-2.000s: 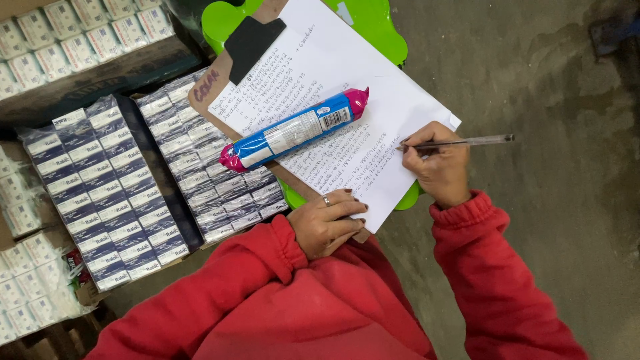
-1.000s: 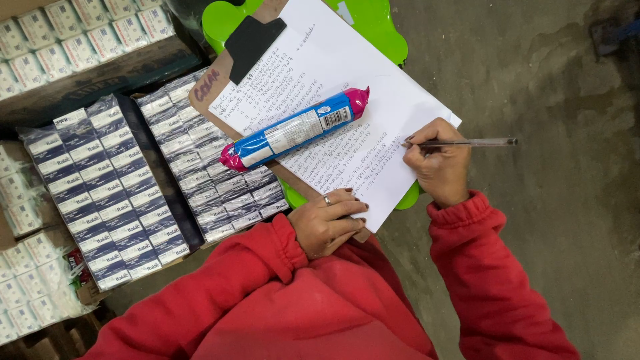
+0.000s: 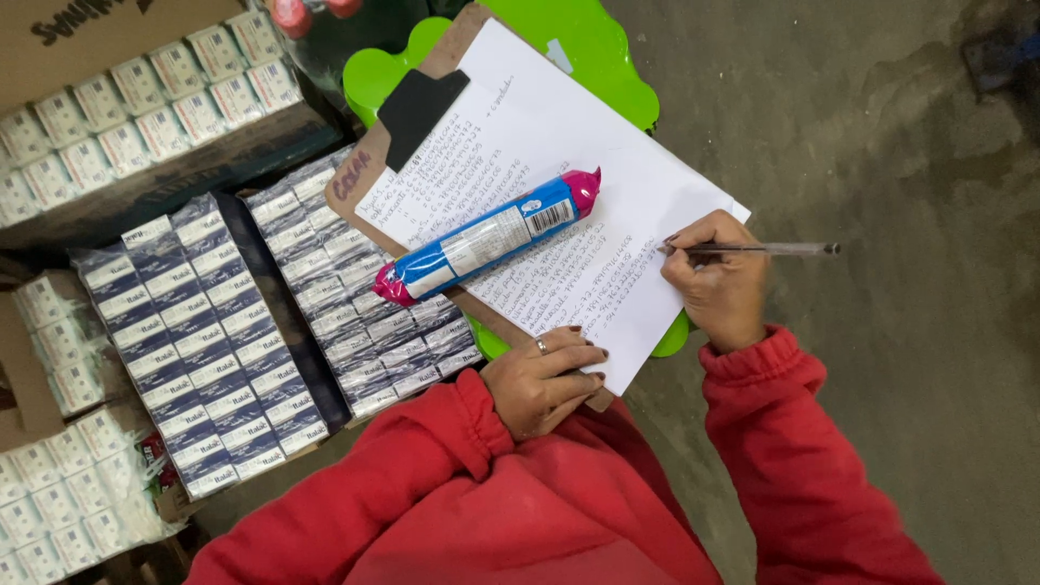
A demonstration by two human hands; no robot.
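My right hand (image 3: pixel 723 280) grips a clear-barrelled pen (image 3: pixel 760 249), its tip on a sheet of paper (image 3: pixel 682 195) covered in handwritten lines. The paper is held under the black clip (image 3: pixel 422 116) of a brown clipboard (image 3: pixel 348 192). My left hand (image 3: pixel 540 382), with a ring on one finger, rests flat on the lower edge of the paper and board. Across the page lies a blue, pink-ended tubular packet (image 3: pixel 491 236) with a barcode, touched by neither hand. It hides part of the writing.
A bright green scalloped stool or small table (image 3: pixel 601 57) supports the clipboard. At the left stand boxes of plastic-wrapped blue and white cartons (image 3: pixel 219 341) and several white cartons (image 3: pixel 134 85). Pink-capped bottles (image 3: pixel 291 16) show at the top. Grey concrete floor (image 3: pixel 877 325) lies at the right.
My right hand and the pen have shifted slightly to the right along the paper. The left hand, the packet and the clipboard have stayed in place.
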